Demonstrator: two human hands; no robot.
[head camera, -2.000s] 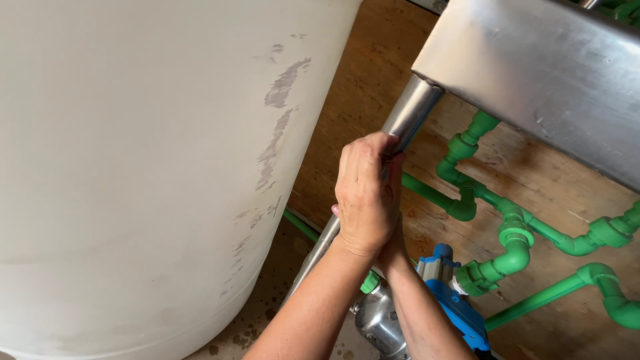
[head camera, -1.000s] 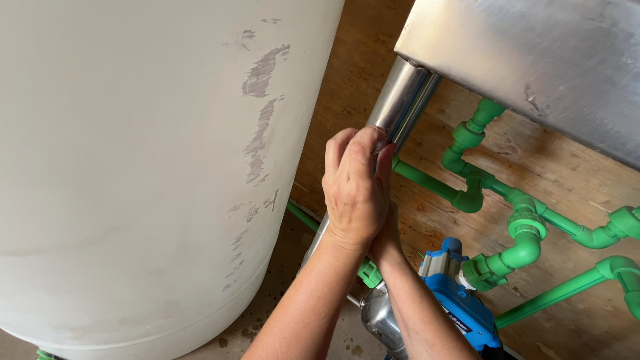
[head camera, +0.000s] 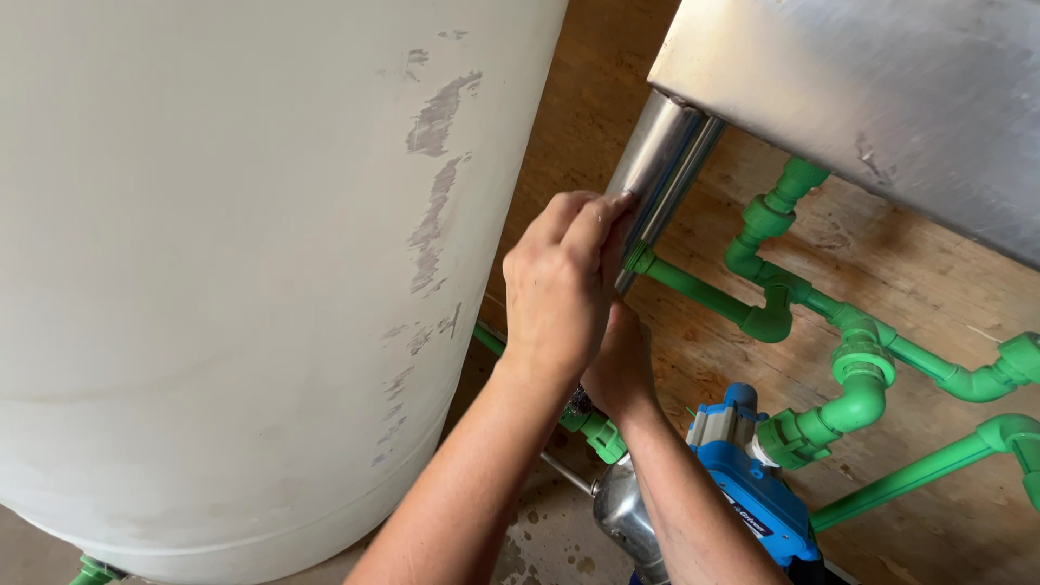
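My left hand curls around a shiny round steel leg, its fingertips on the upper side of the metal. This leg comes down from beneath a stainless steel basin or box. Just below and partly behind the left hand is my right hand, against the lower stretch of the leg; its fingers are mostly hidden. A small dark, glittering tangle, perhaps a metal scouring pad, shows beside the right hand, and whether it is held is unclear. A second, thinner steel tube runs alongside the leg.
A large whitish tank with scuffed grey marks fills the left. Green plastic pipes run along a wooden panel at right. Below stand a blue pump controller and a steel pump body, close to my right forearm.
The hands, earlier pressed together on the leg, are now further apart, the right one lower. The dark tangle beside the right hand has come into sight.
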